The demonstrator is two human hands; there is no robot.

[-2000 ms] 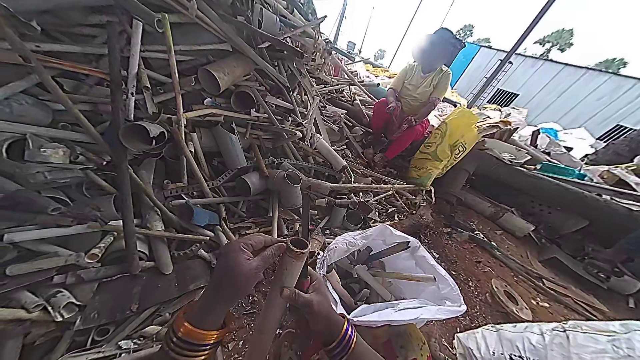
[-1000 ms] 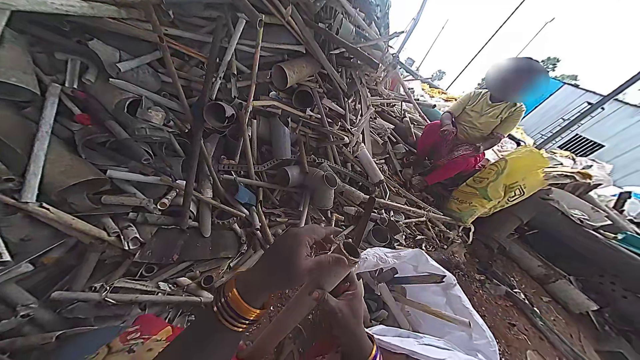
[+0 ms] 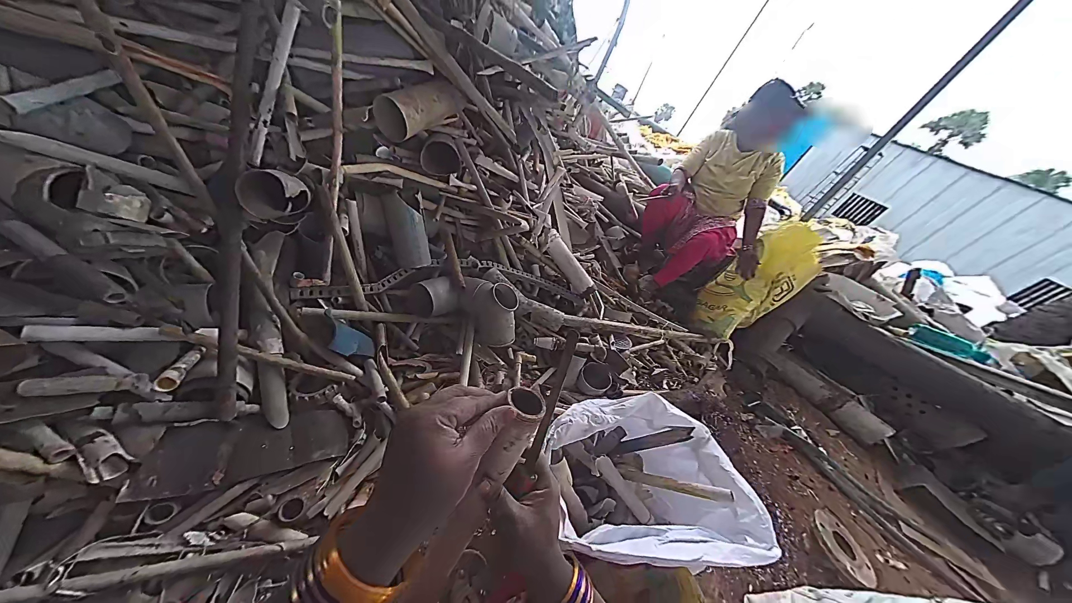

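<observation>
My left hand (image 3: pixel 435 469), with orange and dark bangles at the wrist, grips a dull plastic pipe (image 3: pixel 509 440) near its open upper end. Close beside it, my right hand (image 3: pixel 528 511) is closed around a dark, narrow blade-like tool (image 3: pixel 554 398) that points upward along the pipe; its handle is mostly hidden in the fingers. The pipe's lower part runs down between my wrists. Just right of my hands sits an open white sack (image 3: pixel 720 536) holding cut pipe pieces (image 3: pixel 624 490).
A large heap of scrap pipes (image 3: pixel 419 109) rises ahead and left. A seated person (image 3: pixel 712 193) in a yellow top is beside a yellow sack (image 3: pixel 762 276). Thick pipes (image 3: pixel 888 360) lie at right, and a flat ring (image 3: pixel 844 548) rests on the soil.
The view has swung left and partly back. My left hand remains at the pipe's upper end, and the dark tool stands beside the pipe. The seated person's arm has lowered toward the yellow sack.
</observation>
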